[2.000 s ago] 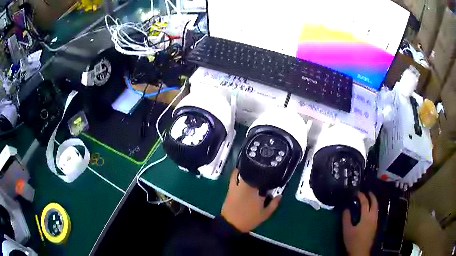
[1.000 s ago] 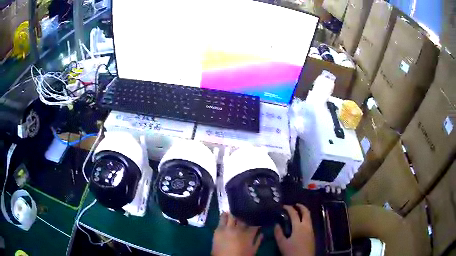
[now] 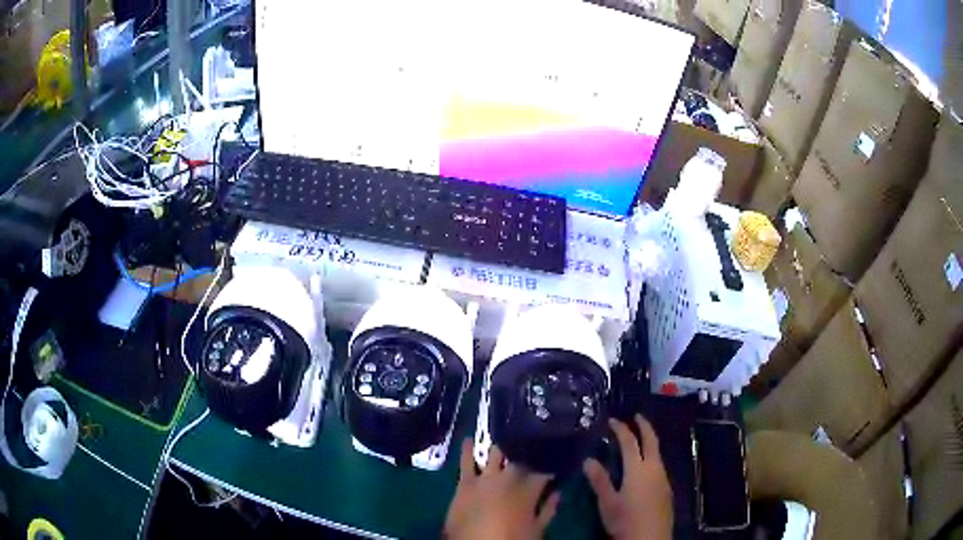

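Note:
Three white-and-black dome cameras stand in a row on the green bench: a left one [image 3: 249, 364], a middle one [image 3: 404, 390] and a right one [image 3: 549, 406]. My left hand [image 3: 503, 502] is at the lower left edge of the right camera's black ball, its fingers spread; some fingertips are hidden against the ball, so a grip cannot be told. My right hand [image 3: 637, 483] is just right of the same ball, palm down, with fingers apart and nothing seen in it.
A keyboard [image 3: 407, 211] lies on white boxes [image 3: 528, 287] below the monitor [image 3: 475, 84]. A white box unit [image 3: 710, 306] and a smartphone [image 3: 721, 475] are at the right. Brown cartons [image 3: 861, 137] stand beyond. A label roll [image 3: 48, 432] and white cables [image 3: 127, 169] are at the left.
The view has turned right since the earliest frame. My left hand has moved from the middle camera to the right camera. My right hand has left the black mouse, which I cannot make out now.

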